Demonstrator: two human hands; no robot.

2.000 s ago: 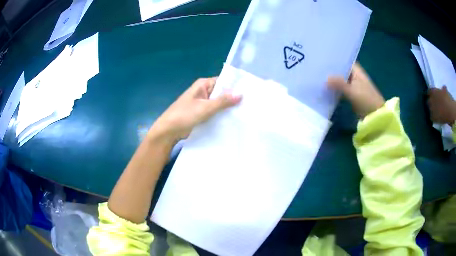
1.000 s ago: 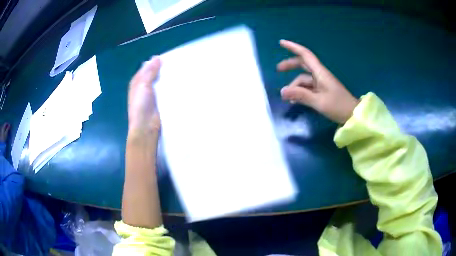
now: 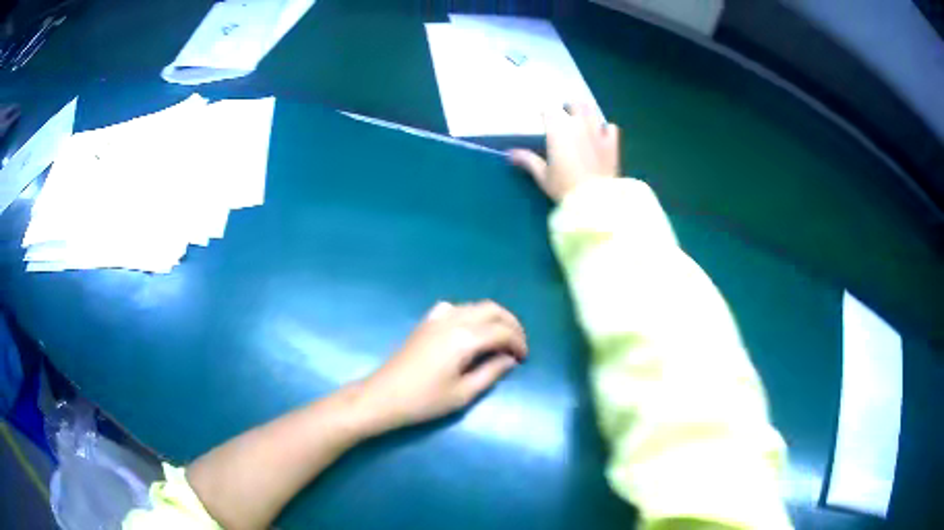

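White bagged sets (image 3: 497, 83) lie overlapping at the top middle, beyond a thin pale line, with a small dark mark on one. My right hand (image 3: 582, 150) is stretched out over their near right corner, fingertips on the white surface and thumb apart. Whether it grips them cannot be told. My left hand (image 3: 461, 357) rests on the green table with loosely curled fingers and nothing in it.
A fanned pile of white pieces (image 3: 155, 186) lies at the left on the green table (image 3: 342, 238). Another marked white set (image 3: 233, 36) is at the upper left. A narrow white stack (image 3: 867, 409) is at the right. A crumpled clear bag (image 3: 98, 481) hangs at lower left.
The white set that my left hand held up is out of both hands. My right hand has reached forward to the far sets. My left hand has come down onto the table. The view has shifted.
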